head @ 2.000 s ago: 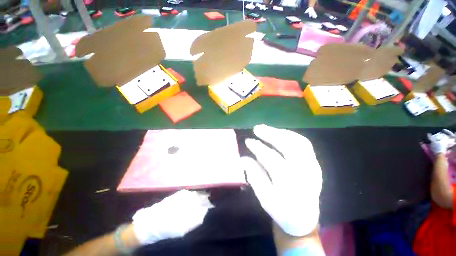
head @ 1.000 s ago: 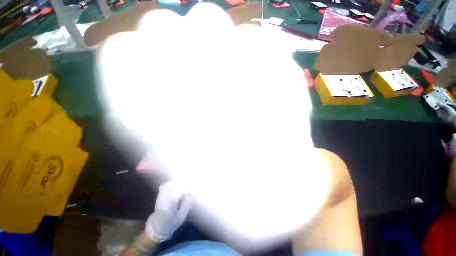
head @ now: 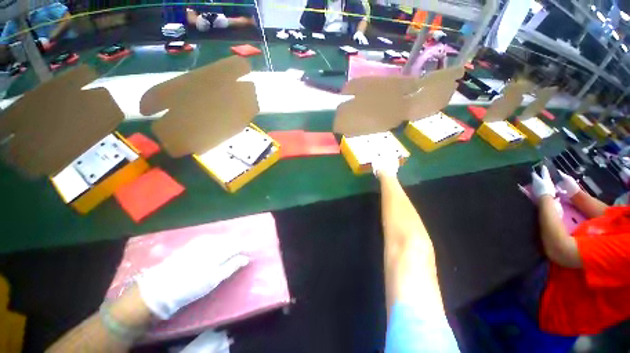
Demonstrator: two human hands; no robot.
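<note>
My right hand [head: 387, 164], in a white glove, reaches forward to the front edge of an open yellow carton [head: 359, 157] on the green belt. Its fingers overlap the carton's white insert [head: 373, 143]; I cannot tell if they grip it. The carton's brown lid [head: 373, 103] stands open behind. My left hand [head: 183, 276], in a white glove, lies flat over the pink slab [head: 259, 276] in front of me. I see nothing held in it.
More open yellow cartons [head: 238, 169] stand along the belt [head: 290, 186], with red pads [head: 148, 193] between them. A crumpled pale piece [head: 207, 343] lies before the slab. A person in red [head: 580, 269] works at the right. Other people are across the belt.
My right hand has moved from near the camera out to the carton. My left hand has come onto the pink slab. The view has shifted right, and the yellow sheets are mostly out of view.
</note>
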